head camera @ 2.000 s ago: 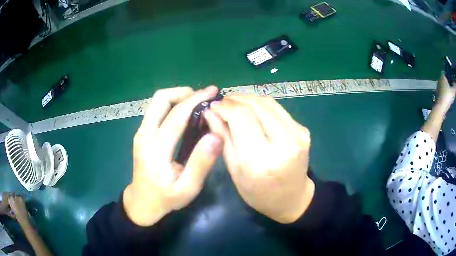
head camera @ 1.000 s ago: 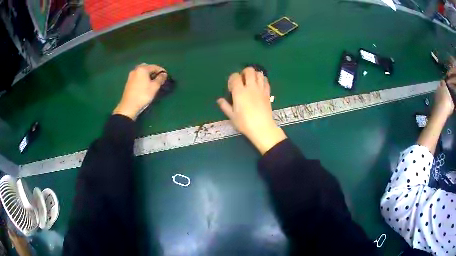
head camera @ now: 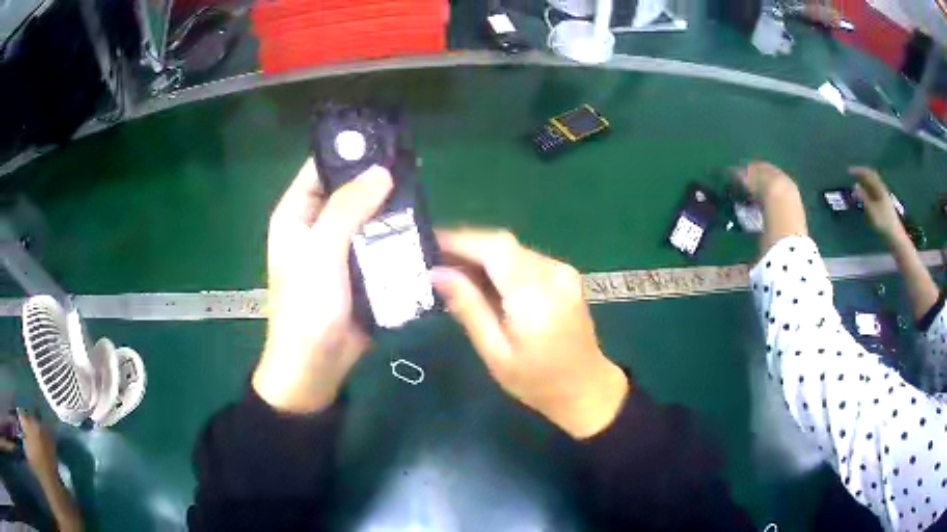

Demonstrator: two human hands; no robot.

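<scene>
My left hand (head camera: 317,260) holds a black phone housing (head camera: 389,171) upright above the belt, with the thumb across its middle. A bright round disc (head camera: 350,144) sits near its top end and a white patterned area (head camera: 393,278) covers its lower part. My right hand (head camera: 519,307) is at the phone's lower right edge, thumb and forefinger close to it. I cannot tell whether its fingertips grip the edge or hold something small.
A yellow-trimmed phone (head camera: 577,125) lies on the green belt, and a black phone (head camera: 691,220) lies further right. A thin white oval ring (head camera: 408,371) lies below my hands. A white fan (head camera: 78,364) stands left. A neighbour's arm (head camera: 784,213) reaches in at right. Red trays (head camera: 348,31) are beyond.
My hands have left the belt and come together around a phone held up towards me. The view has shifted, showing more beyond the belt. The neighbour's arms have reached further over the belt.
</scene>
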